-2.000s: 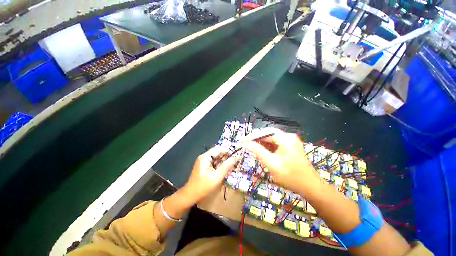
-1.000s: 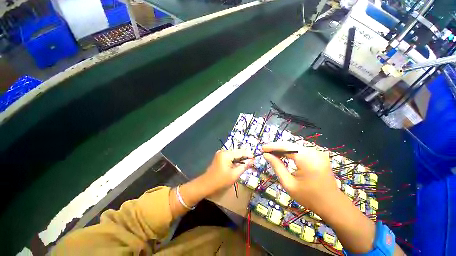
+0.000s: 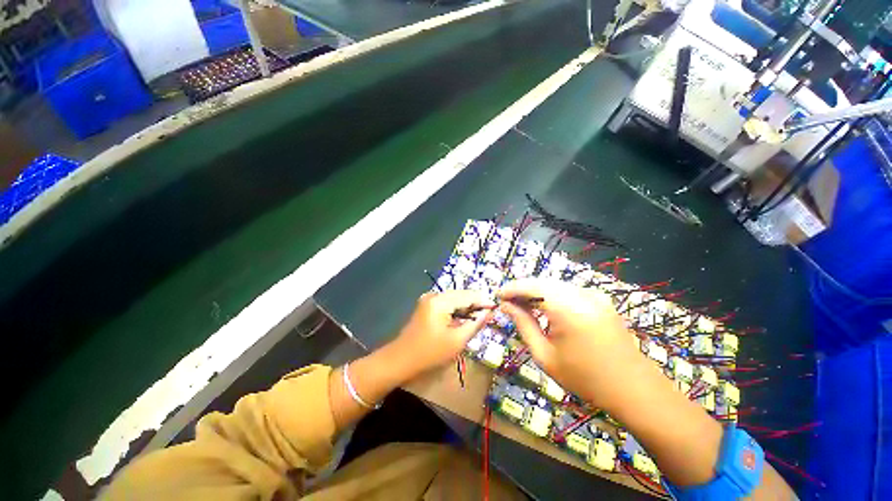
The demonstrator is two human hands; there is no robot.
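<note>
Rows of circuit boards [image 3: 533, 413] with white, yellow and blue parts lie on a tan carrier board [image 3: 445, 393] in front of me. Red lead wires [image 3: 788, 430] stick out at their right side and front. My left hand [image 3: 438, 328] holds a small bunch of black lead wires [image 3: 470, 310] over the left part of the boards. My right hand [image 3: 567, 333] is beside it, fingertips pinched on a thin dark wire close to the left fingertips. The hands hide the boards beneath them.
Spare black wires [image 3: 572, 227] lie on the green worktop [image 3: 469, 215] beyond the boards. A green conveyor [image 3: 293, 196] with a worn cream edge rail [image 3: 391, 210] runs at left. A white machine [image 3: 699, 93], a cardboard box [image 3: 797, 205] and a blue bin [image 3: 856, 391] stand at right.
The view has shifted, so boards and machine sit differently than two seconds ago. Since one second ago my right fingertips have moved slightly left, towards the left hand; the left hand has barely moved.
</note>
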